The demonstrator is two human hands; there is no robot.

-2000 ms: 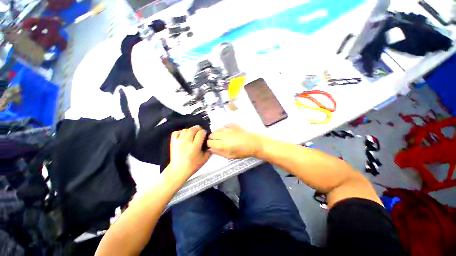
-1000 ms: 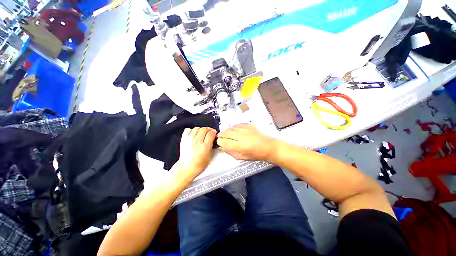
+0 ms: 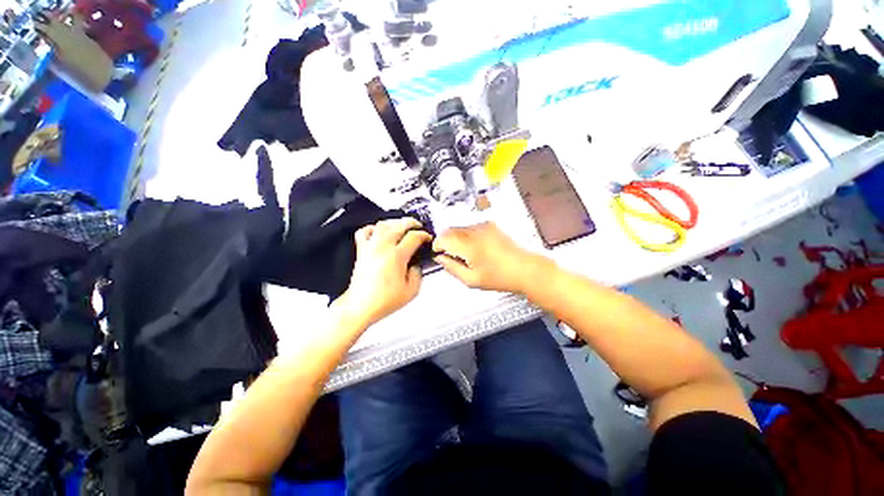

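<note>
A black garment piece (image 3: pixel 330 237) lies on the white table, its right end at the presser foot and needle area (image 3: pixel 448 165). My left hand (image 3: pixel 390 260) rests on that end with curled fingers pinching the cloth. My right hand (image 3: pixel 477 256) pinches the same edge from the right. The fingertips of both hands nearly meet, just in front of the needle area. The exact fold under the fingers is hidden. The white and blue sewing machine (image 3: pixel 620 97) stands behind.
A black panel stack (image 3: pixel 194 300) hangs over the left table edge. Small black pieces (image 3: pixel 276 107) lie beyond. Right of the needle are a yellow patch (image 3: pixel 506 160), a smartphone (image 3: pixel 552 197), scissors (image 3: pixel 654 215) and dark snips (image 3: pixel 719 169). A measuring strip (image 3: pixel 436 339) runs along the front edge.
Both hands have moved slightly closer to the needle area with the cloth edge. The left fingers are raised and more curled over the cloth. The camera view has shifted a little.
</note>
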